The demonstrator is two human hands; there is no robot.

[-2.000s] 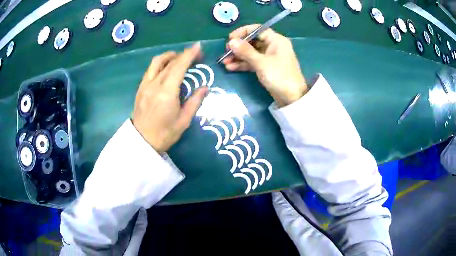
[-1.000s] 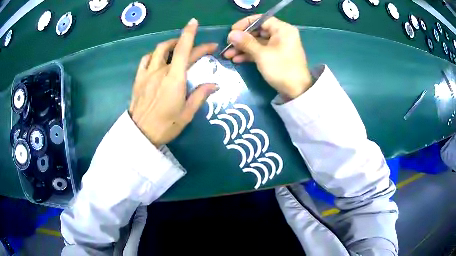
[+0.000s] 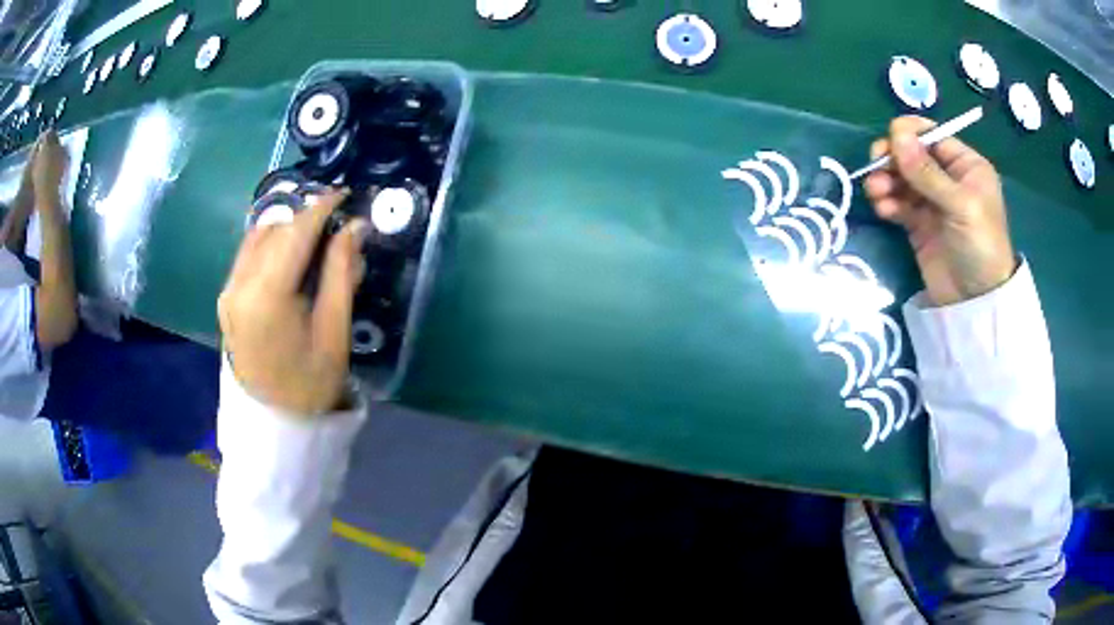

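My left hand (image 3: 287, 305) is over the clear plastic parts tray (image 3: 455, 159), which is heaped with black discs (image 3: 393, 209). Its fingertips are among the discs; whether they grip one is hidden and blurred. My right hand (image 3: 947, 202) holds slim tweezers (image 3: 955, 126) like a pen. The tweezers' tip is beside the top right arc at the upper end of the white arc pieces (image 3: 860, 419). The arcs lie in overlapping rows on the green mat (image 3: 586, 281), and lamp glare hides some in the middle.
A green conveyor (image 3: 586, 49) beyond the near surface carries spaced discs (image 3: 687, 42). Another person's arm (image 3: 51, 244) reaches over the bench at far left. Strong glare lies on the mat near it. Grey floor with yellow lines (image 3: 379, 542) shows below.
The view has swung left. My left hand has moved from beside the arcs to the parts tray. My right hand still holds the tweezers near the top of the arcs.
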